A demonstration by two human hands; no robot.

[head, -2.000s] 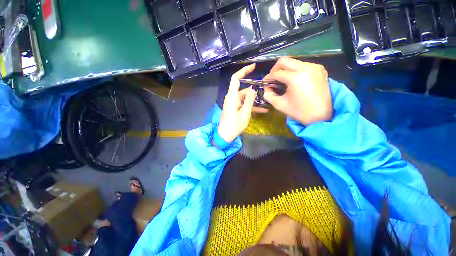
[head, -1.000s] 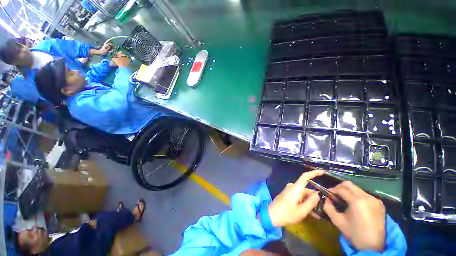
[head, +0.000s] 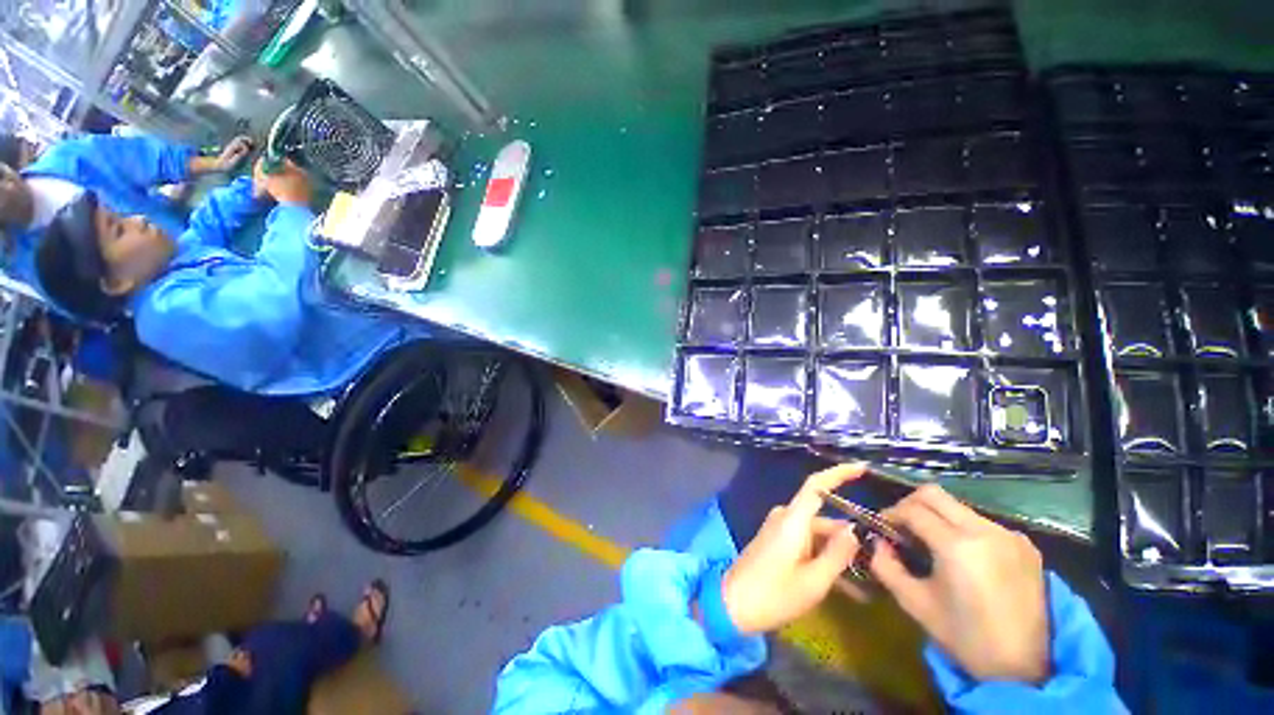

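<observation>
My left hand (head: 789,570) and my right hand (head: 974,584) are close together just below the bench's near edge. Between their fingertips is a small dark component housing (head: 855,562), mostly hidden by the fingers. A slim dark tool (head: 864,517) with a shiny edge lies across it, its rear end in my right hand; I cannot tell its exact type. A black tray (head: 866,246) with square pockets lies on the bench in front of my hands. One small square part (head: 1016,415) with a pale centre sits in its near right pocket.
A second black tray (head: 1181,321) lies at the right. A red-and-white elongated object (head: 502,196) and a boxed device with a round black fan (head: 342,137) lie on the green bench (head: 587,266). A person in a wheelchair (head: 440,444) sits left. Cardboard boxes (head: 189,570) stand on the floor.
The view has swung left and up since the earliest frame, bringing in the trays and neighbouring people. Since one second ago it has shifted slightly. Both hands keep the same hold.
</observation>
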